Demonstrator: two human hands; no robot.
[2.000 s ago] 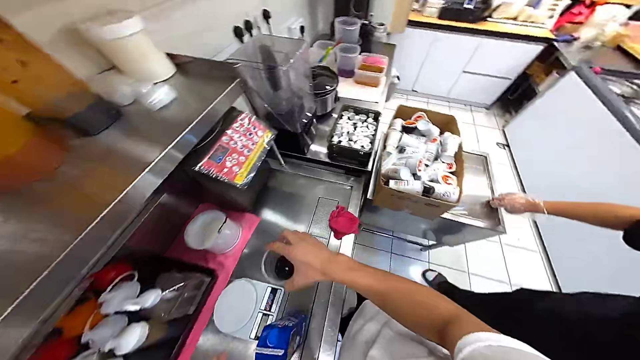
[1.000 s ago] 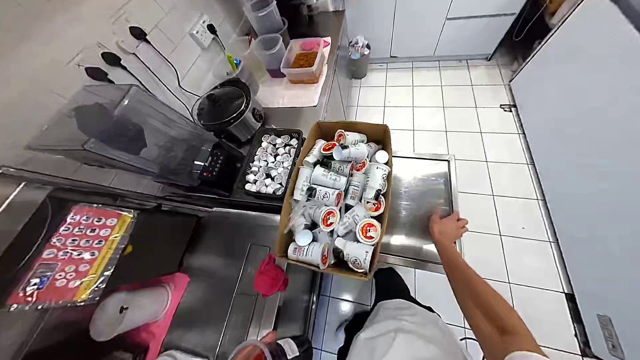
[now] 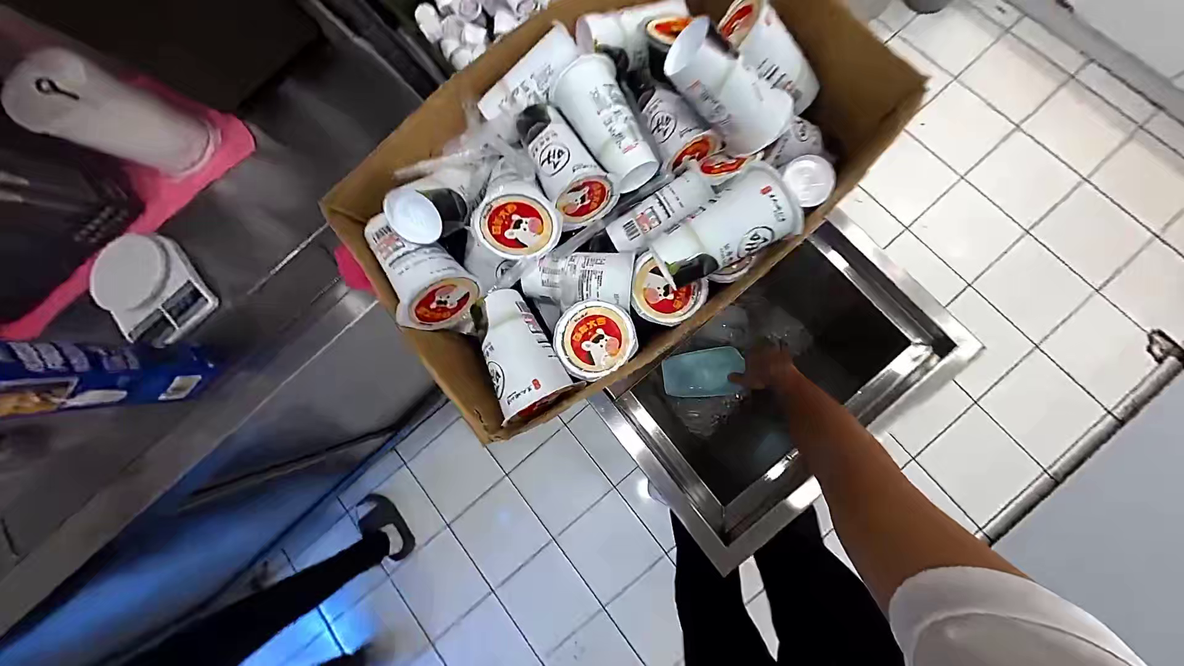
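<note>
My right hand (image 3: 770,370) reaches down into an open steel-framed bin (image 3: 856,370). Its fingers are closed on the right end of a teal plastic scoop (image 3: 703,372); the far side of the grip is hidden. Clear, blurred contents lie around the scoop in the dark bin. A cardboard box (image 3: 407,153) full of printed white paper cups (image 3: 606,120), some with red and orange round ends, overhangs the bin's upper left part. My left hand is out of view.
At the left, a steel counter (image 3: 305,370) carries a white kitchen scale (image 3: 153,287), a blue packet (image 3: 102,375) and a white lidded container (image 3: 106,111) on a pink mat. Another person's foot (image 3: 387,527) is on the tiled floor.
My right hand has moved from the steel lid into the bin, which now stands open. My left hand and the dark-filled cup near it have left the view, which has turned and come closer.
</note>
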